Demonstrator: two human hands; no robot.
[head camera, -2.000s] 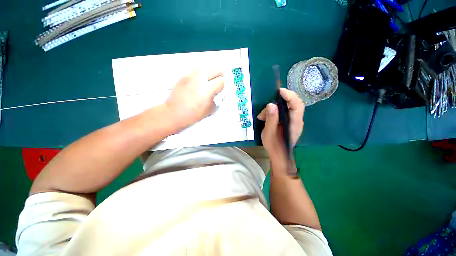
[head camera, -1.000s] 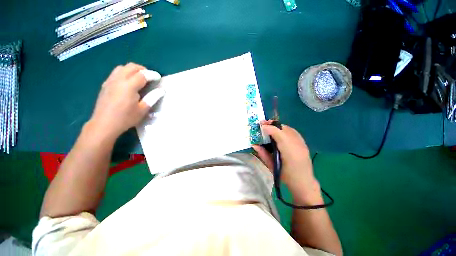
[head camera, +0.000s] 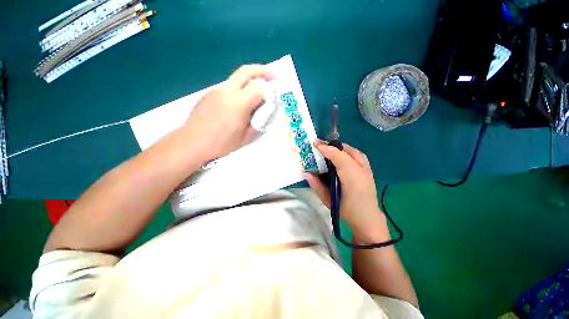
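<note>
A white board (head camera: 168, 128) lies tilted on the bench at my body. Small green circuit boards (head camera: 298, 131) sit in a row along its right side, with small yellowish marks at their left edge. My left hand (head camera: 231, 112) is over the board, fingers bent, with white at the fingertips; whether it grips anything is hidden. A thin wire (head camera: 68, 138) runs from the left onto the board and is lost near my left forearm. My right hand (head camera: 346, 177) holds the black soldering iron (head camera: 335, 134), tip pointing away from me, with fingers at the board's right edge.
A round dish (head camera: 394, 98) with silvery contents stands right of the board. A black soldering station (head camera: 465, 62) with a lit display is beyond it, with a cord below. White strips (head camera: 93, 37) lie in a bundle at upper left. More strips show at the far left edge.
My left hand has moved from the board's left edge rightward, close to the circuit boards. Yellowish marks now show beside them. My right hand still holds the iron at the board's right edge.
</note>
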